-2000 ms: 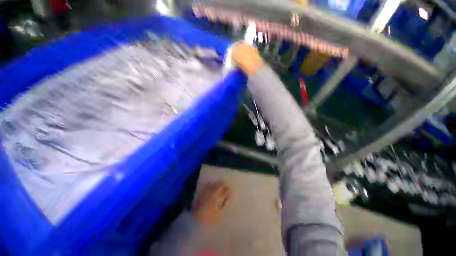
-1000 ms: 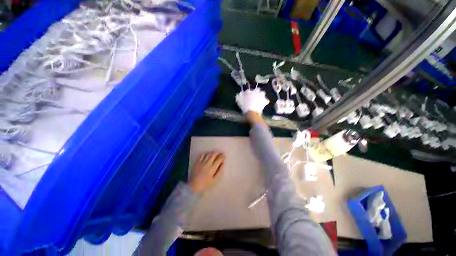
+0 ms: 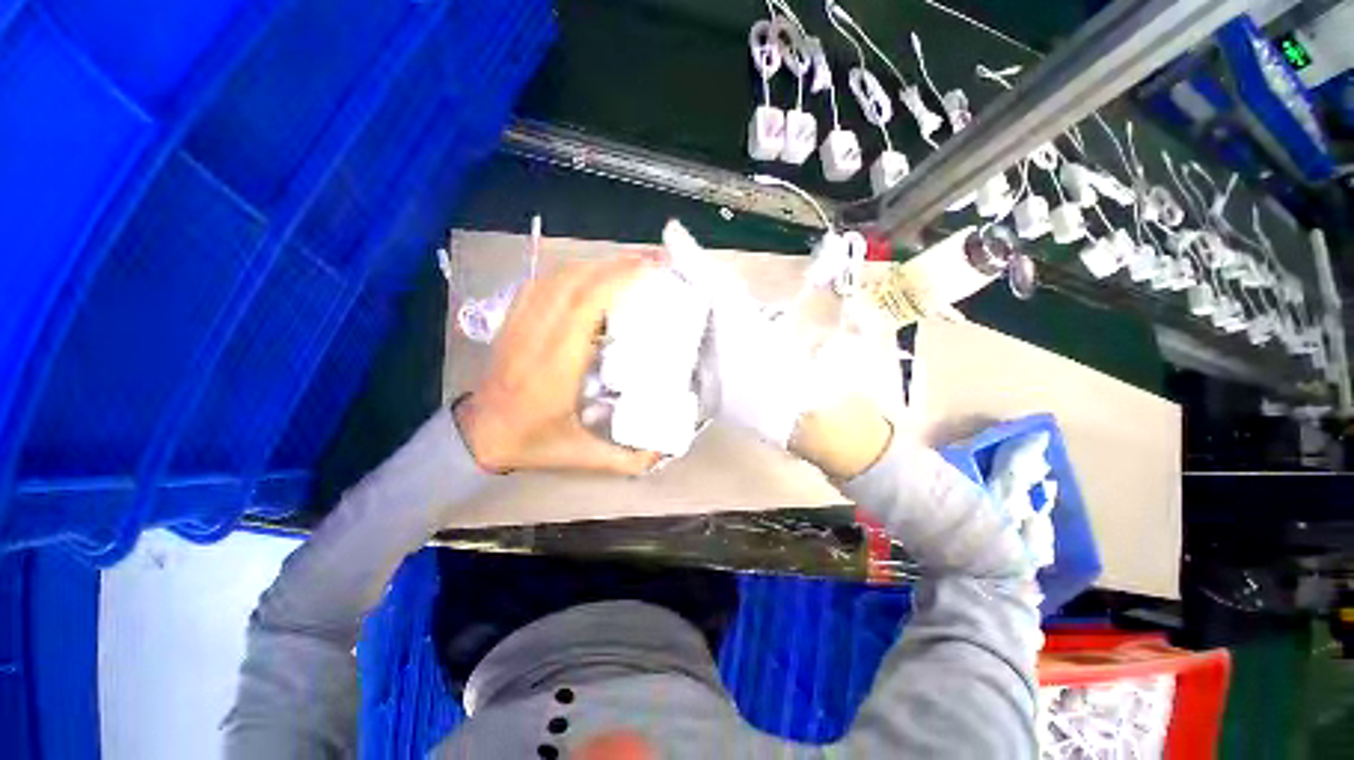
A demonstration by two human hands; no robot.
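My left hand [image 3: 542, 371] is bare and holds white power adapters [image 3: 653, 356] over the cardboard mat [image 3: 743, 487]. The adapters look overexposed, so their number is hard to tell. My right hand [image 3: 787, 356], in a glaring white glove, is against their right side; its fingers are blurred into the white and their grip cannot be made out. A coiled white cord [image 3: 486, 312] shows beyond my left hand, above the mat's left part.
Stacked blue crates [image 3: 193, 223] stand at left. A green conveyor [image 3: 653, 89] carries corded adapters behind a metal post. A pale yellowish bottle [image 3: 943, 275] lies by the mat. A small blue bin [image 3: 1077, 535] with white items and a red bin [image 3: 1200, 698] are at right.
My right hand has come back from the conveyor to the mat. My left hand has lifted from the mat and now holds adapters. The view has shifted, showing more of my body.
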